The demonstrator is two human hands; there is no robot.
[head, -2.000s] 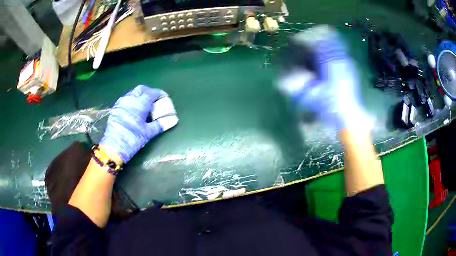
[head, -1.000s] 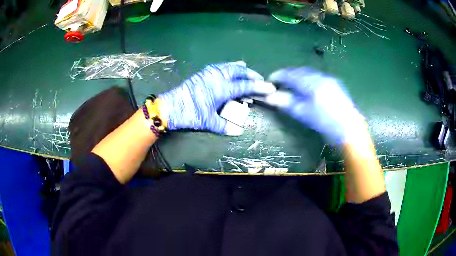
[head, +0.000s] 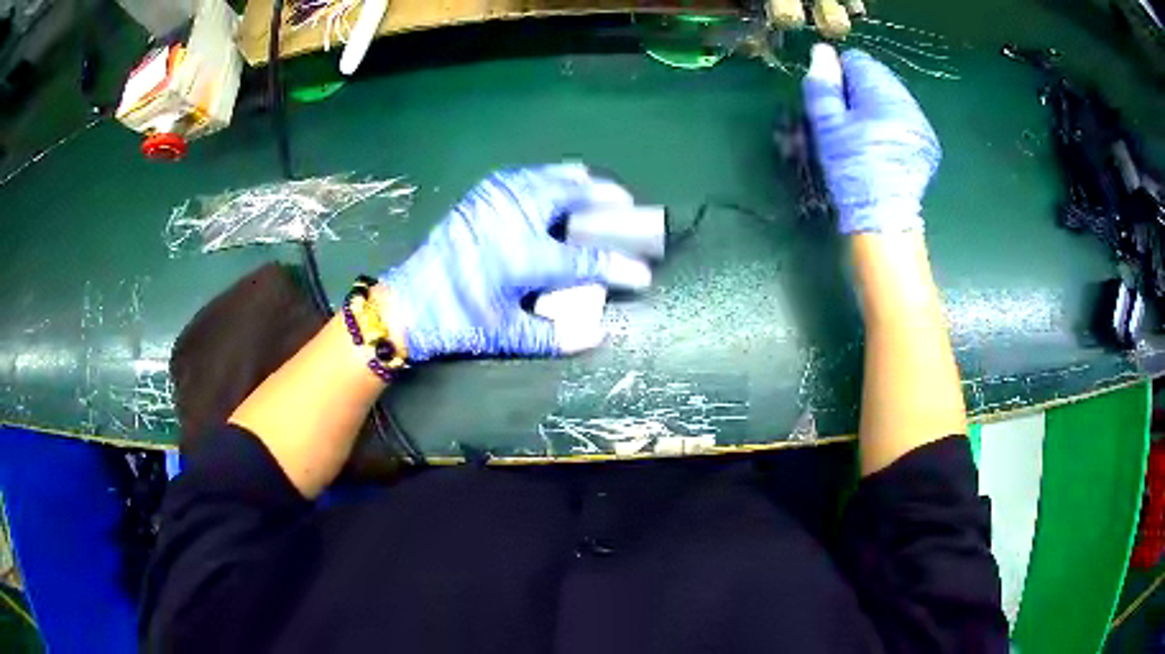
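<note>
My left hand (head: pixel 492 268), in a blue-white striped glove, is closed over the white test socket (head: pixel 571 311) and holds a power adapter (head: pixel 626 230) at its fingertips. The adapter looks pale with glare and has a dark end. Its thin black DC output cord (head: pixel 718 207) runs right towards a dark blurred bundle beside my right hand. My right hand (head: pixel 879 147), also gloved, is pinched just below the cream load terminals (head: pixel 830 15). The plug at its fingertips is hidden.
Clear plastic film (head: pixel 294 211) lies at left, crossed by the black supply cable (head: pixel 280 115). A white carton with a red cap (head: pixel 164 146) stands behind it. The adapter pile (head: pixel 1111 192) is at far right. Blue and green bins are below the bench edge.
My right hand has come from the right to the socket, then moved up to the terminals. My left hand has shifted right in view and now holds an adapter with the socket.
</note>
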